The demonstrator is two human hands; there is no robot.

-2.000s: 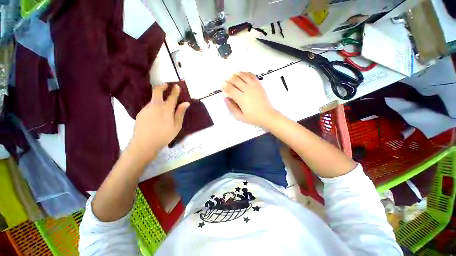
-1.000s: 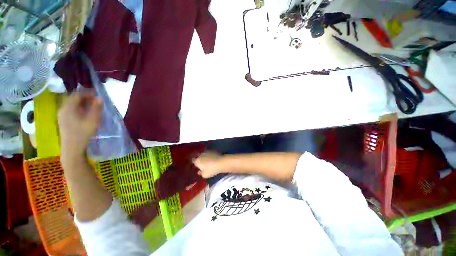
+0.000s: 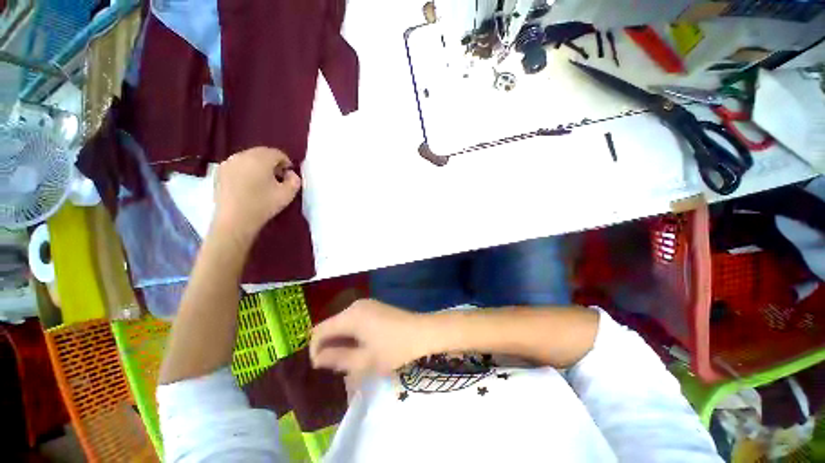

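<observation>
A long maroon panel lies on the left of the white table, down to its front edge. My left hand is on this panel with curled fingers; whether it grips the cloth is hidden. My right hand is low over my lap, slightly blurred, with fingers bent. A smaller maroon piece hangs below it and to the left, over the green basket; I cannot tell if the hand holds it. Thin grey-blue cloth hangs at the table's left edge.
The sewing machine's needle area is at the top. Black shears and red-green scissors lie to the right. A white fan stands at far left. Orange, green and red baskets stand below the table edge.
My left hand has moved from the grey-blue cloth to the long maroon panel. The small maroon piece has left the table and is now by my lap. My right hand has left the table and dropped to my lap.
</observation>
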